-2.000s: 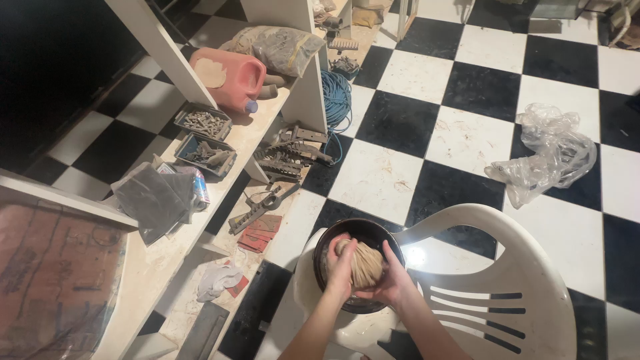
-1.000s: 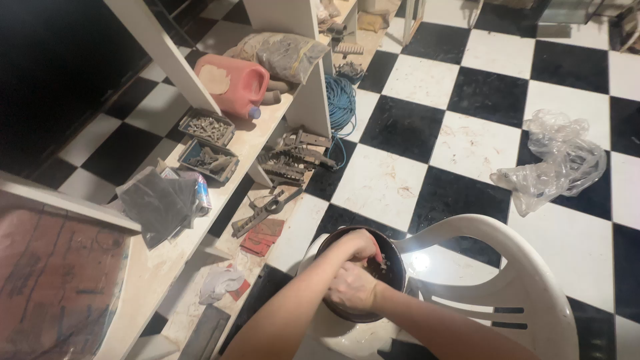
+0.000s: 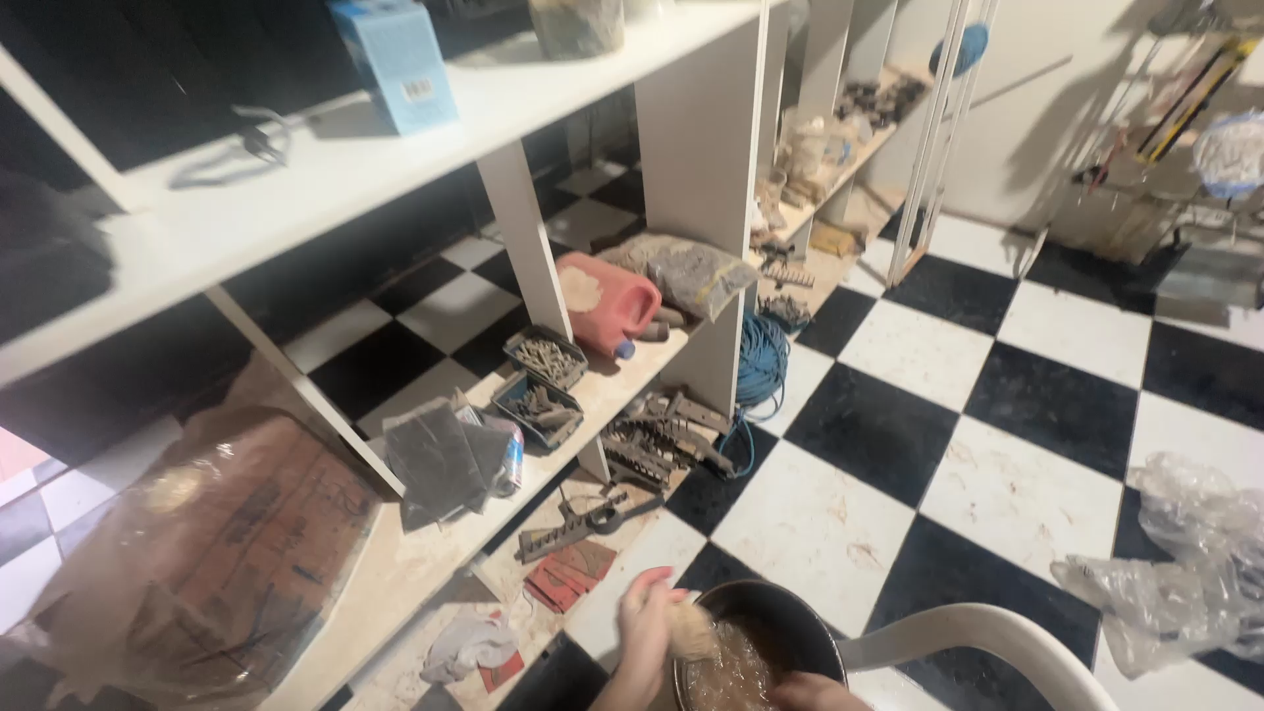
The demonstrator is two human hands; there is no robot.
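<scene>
My left hand (image 3: 642,627) is at the left rim of a dark round pot (image 3: 825,632), its fingers closed around a tan, soft-looking bundle (image 3: 691,632). Brownish, rippling liquid (image 3: 731,671) fills the lower part of the pot. At the pot's lower right, my right hand (image 3: 810,691) is partly cut off by the frame's bottom edge. Its fingertips are hidden at the liquid, so what it may hold cannot be told. The pot stands by the curved back of a white plastic chair (image 3: 973,622).
Left stand white shelves (image 3: 592,79) with a red jug (image 3: 604,301), trays of small parts (image 3: 543,357), dark sheets (image 3: 434,459) and a blue box (image 3: 395,64). Blue rope (image 3: 762,365) and metal pieces (image 3: 652,444) lie low beside them. Clear plastic (image 3: 1175,553) lies on the checkered floor.
The view has tilted up. My hands, together in the pot one second ago, are now apart, with the left raised at the rim holding the tan bundle. Two seconds ago both hands held it.
</scene>
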